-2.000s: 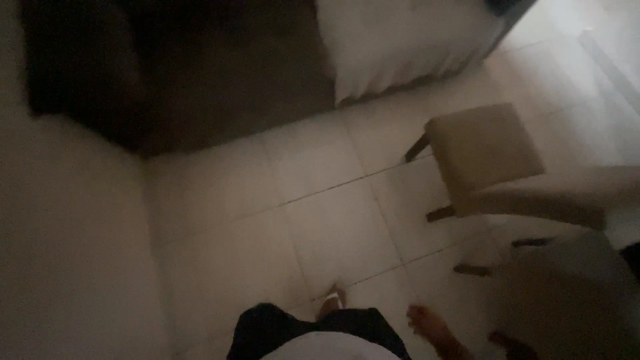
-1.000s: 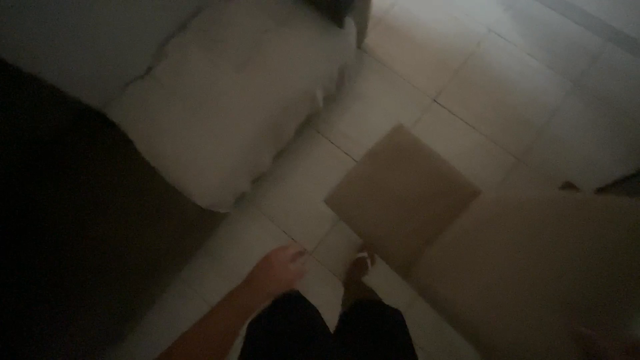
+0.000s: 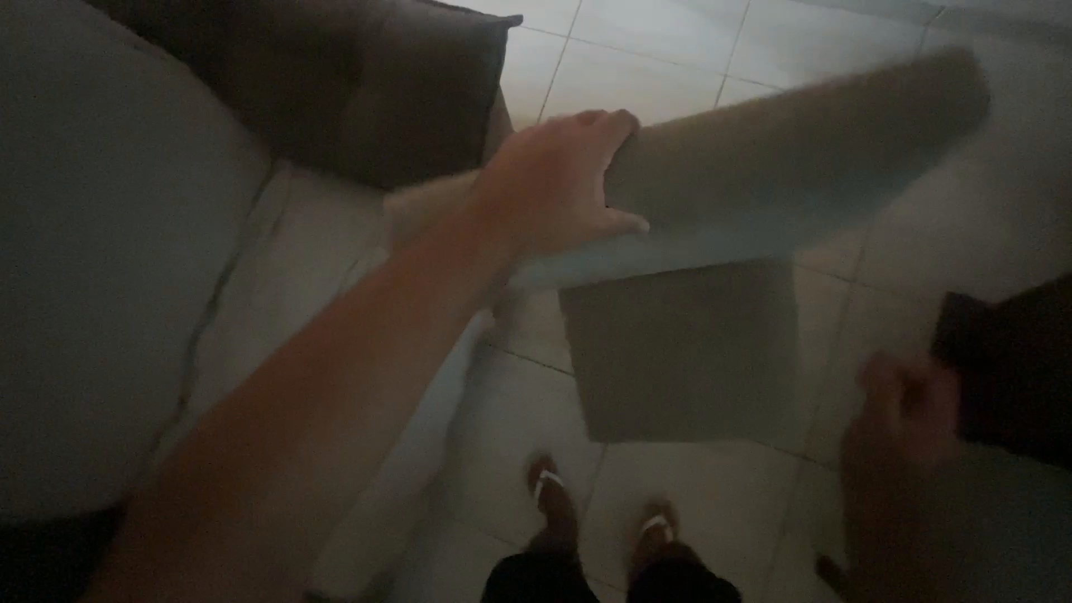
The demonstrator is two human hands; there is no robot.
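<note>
My left hand (image 3: 561,180) lies over the top of the upholstered backrest (image 3: 779,159) of a chair, its thumb on the near side and its fingers toward the far side. Below the backrest shows the chair's square, padded seat (image 3: 687,352). At the right, my right hand (image 3: 909,410) is blurred, close to a dark piece of furniture (image 3: 1013,368); the blur hides whether it touches it and how its fingers are set. The view is dim.
A pale cloth cover (image 3: 109,234) spreads along the left, beside a dark brown cushion-like piece (image 3: 402,92) at the upper left. My feet, in flip-flops (image 3: 548,479) with white straps, stand on the light tiled floor (image 3: 502,469) below the chair seat.
My left hand has gone from low beside my legs to the chair's backrest. My right hand, unseen one second ago, has come into view at the right. The view has turned.
</note>
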